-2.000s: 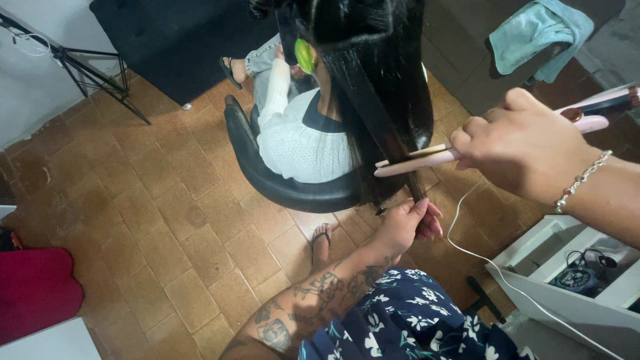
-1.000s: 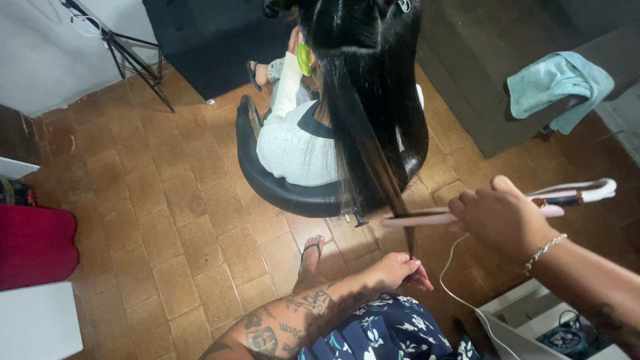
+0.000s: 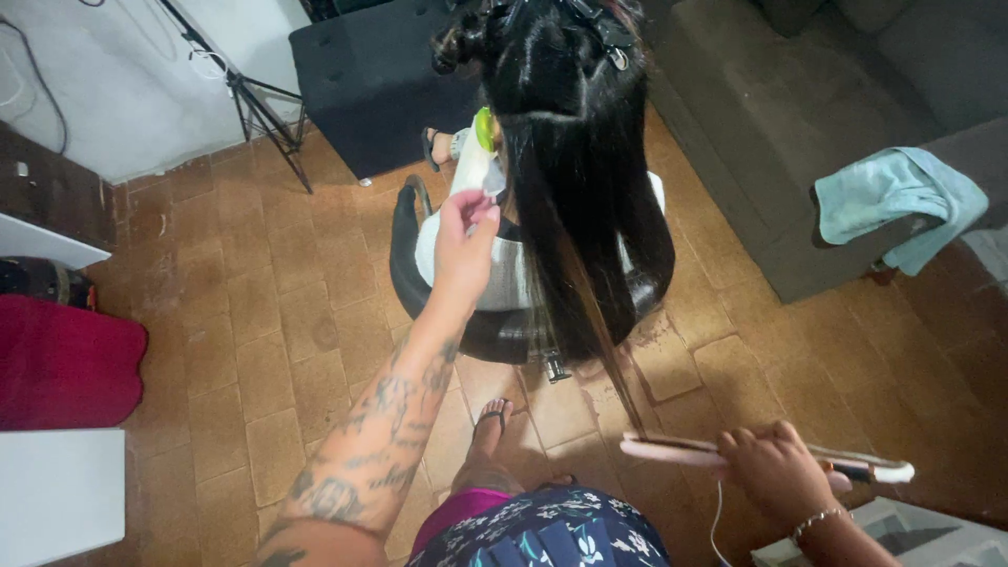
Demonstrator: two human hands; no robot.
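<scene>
A seated person's long dark hair [image 3: 583,189] hangs down over a black chair back [image 3: 496,339], its upper part clipped up with a metal-ended hair clip [image 3: 620,58]. My right hand [image 3: 776,465] holds a pale pink flat iron [image 3: 677,451], whose plates are around the thin lower end of a stretched strand [image 3: 618,374]. My left hand [image 3: 468,244] is raised beside the hair at the person's left side, fingertips pinched together by a small translucent pale item [image 3: 494,179]; whether they hold it is unclear. A bright green object [image 3: 483,130] sits just above it.
A grey sofa [image 3: 756,213] with a light blue towel [image 3: 890,201] is at right. A black padded bench [image 3: 354,94] and a tripod [image 3: 260,98] stand beyond. Red cloth [image 3: 71,362] and a white surface [image 3: 63,496] are at left. The iron's cord [image 3: 717,520] hangs near a white drawer unit [image 3: 906,535].
My left hand has let go of the strand's end and moved up beside the person's shoulder. The flat iron in my right hand has slid down the strand to its tip.
</scene>
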